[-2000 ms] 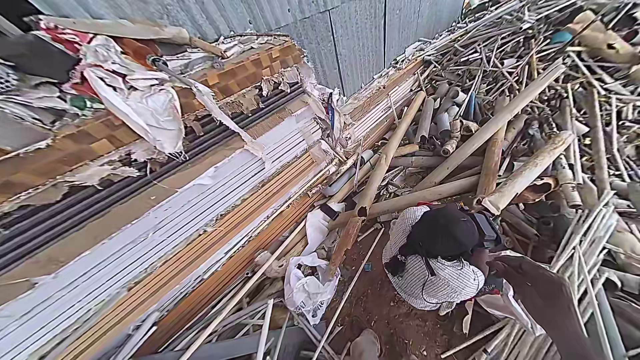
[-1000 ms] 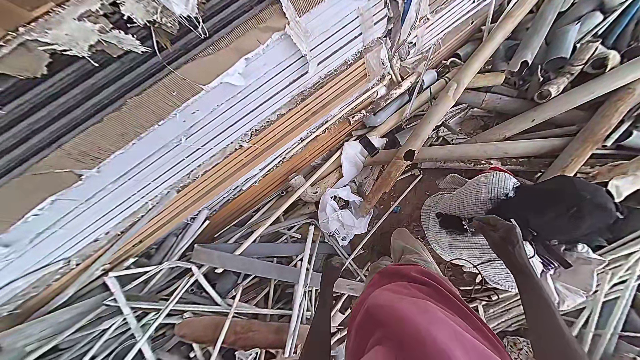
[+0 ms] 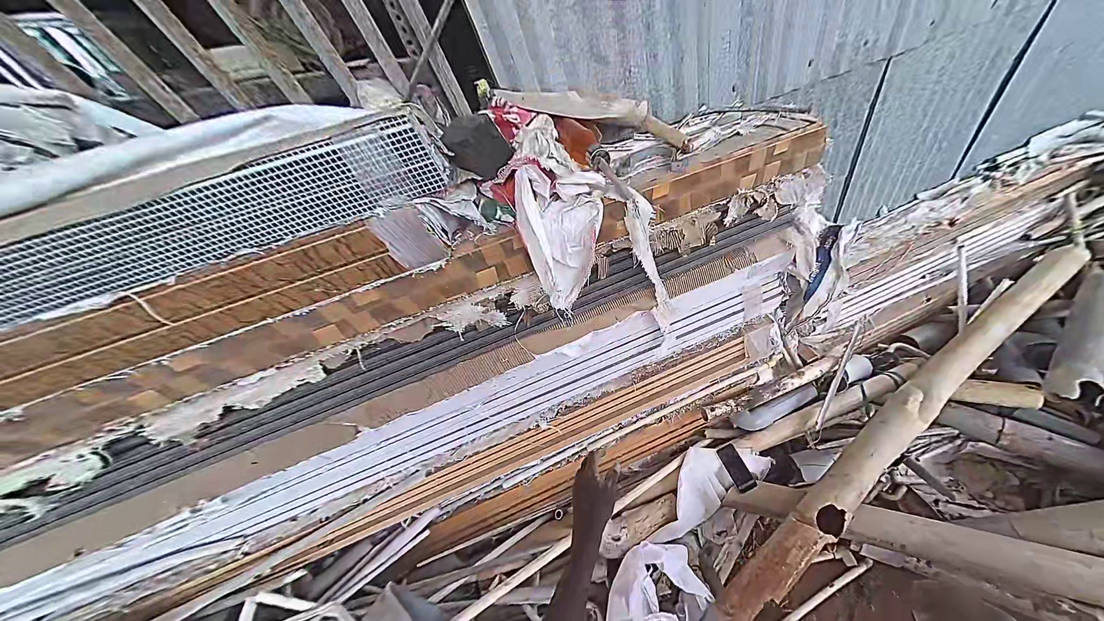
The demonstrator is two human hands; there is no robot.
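My left hand reaches up from the bottom middle, in front of the lower edge of a long stack of orange-brown strips. Its fingers are small and blurred, so what they do is unclear. Just right of it lies a white cloth or bag with a black band, and below that a crumpled white plastic bag. Above the orange strips run white panels and dark grey lengths. My right hand is out of view.
Thick hollow pipes lie crossed at the right. A checkered brown stack carries torn white sacking. White mesh lies at the upper left, and a corrugated metal wall stands behind. Thin strips litter the bottom.
The view has swung up and left. A second ago my right hand was at the woven hat beside a black bag; hand, hat and black bag are now out of view.
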